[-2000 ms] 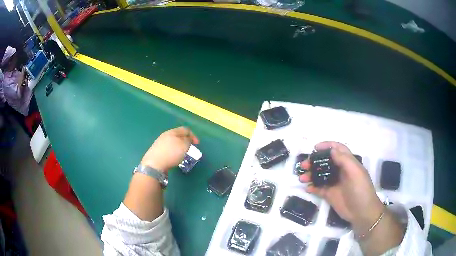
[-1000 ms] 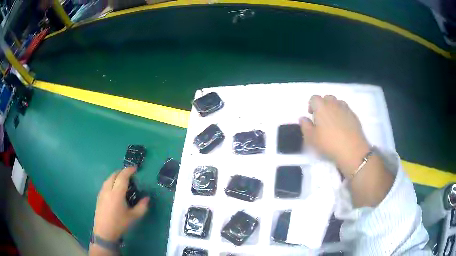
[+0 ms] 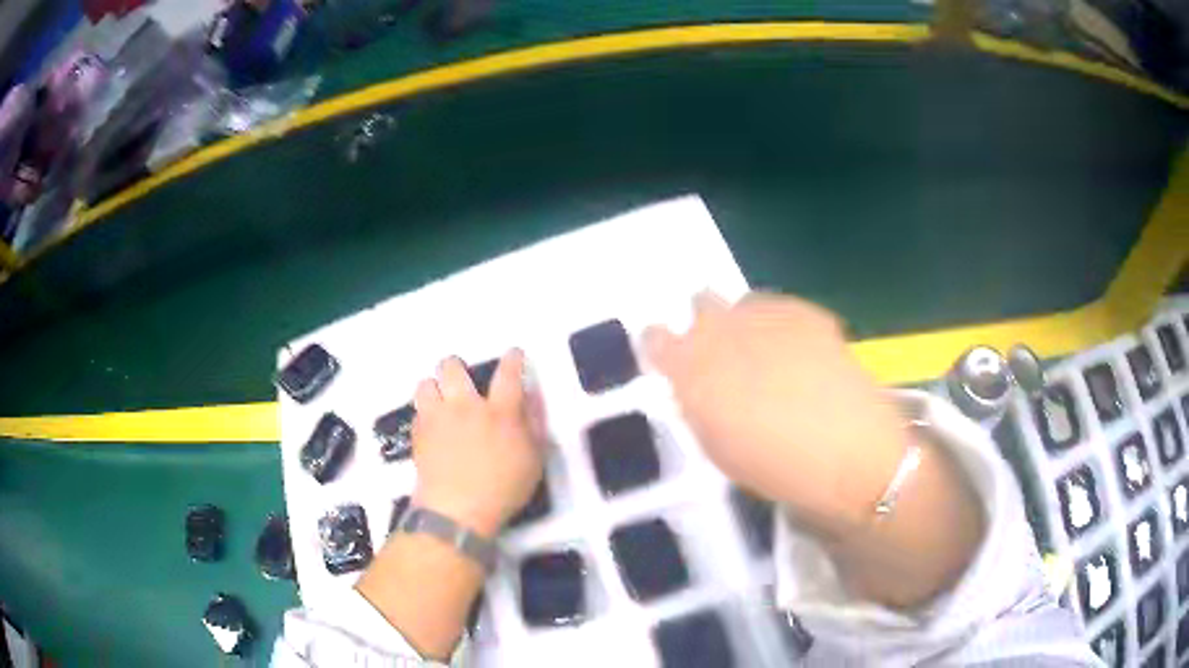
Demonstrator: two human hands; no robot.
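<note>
A white tray (image 3: 522,290) holds many black watch heads in its pockets. My left hand (image 3: 472,450) lies over the middle of the tray, its fingertips at a dark watch head (image 3: 488,376) partly hidden beneath them; a grip cannot be made out. My right hand (image 3: 769,392) is blurred over the tray's right side, fingertips just right of a bare-looking black watch head (image 3: 604,355); anything under its palm is hidden. Shiny film-wrapped watch heads (image 3: 309,373) sit in the left columns.
Several loose watch heads (image 3: 205,532) lie on the green surface left of the tray. A metal cylinder (image 3: 983,377) stands at the right, beside a second white tray (image 3: 1106,491) filled with units. Yellow tape (image 3: 144,425) edges the bench. Clear plastic (image 3: 369,135) lies beyond.
The view has swung right. My left hand has left the unit on the green surface and moved onto the tray. My right hand remains over the tray; the white slip seen there earlier no longer shows.
</note>
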